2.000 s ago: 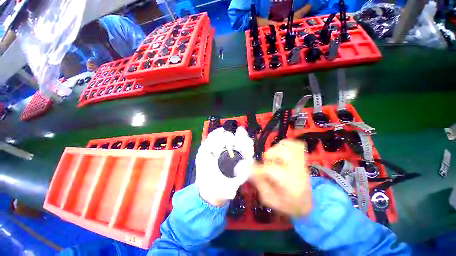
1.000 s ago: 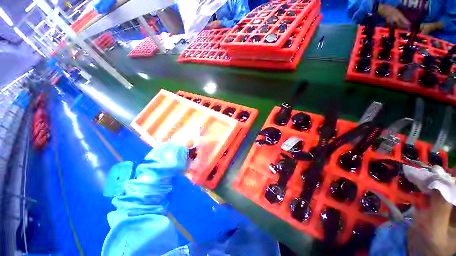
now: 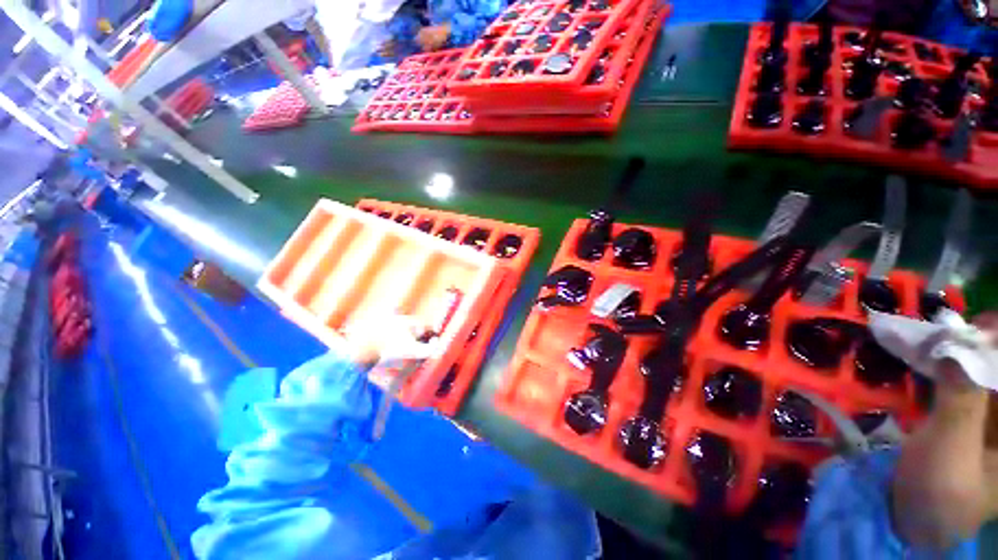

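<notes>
My left hand, in a white glove, is over the lower right part of the pale orange long-slot tray. It is blurred and overexposed. A grey watch strap hangs from it past the tray's front edge; the watch head is not clear. A small dark reddish piece shows beside the glove. My right hand, bare, is at the right edge, partly cut off, and pinches a crumpled white cloth above the red pocketed watch tray. Black and grey straps cross that tray.
The long-slot tray lies on another pocketed tray. Stacked trays of watch heads stand at the back on the green bench. Another red tray is at the back right. Blue floor lies left of the bench.
My left hand has moved from in front of me, where it held a dark-faced watch, left to the long-slot tray. My right hand has moved right with the cloth. The view has turned left.
</notes>
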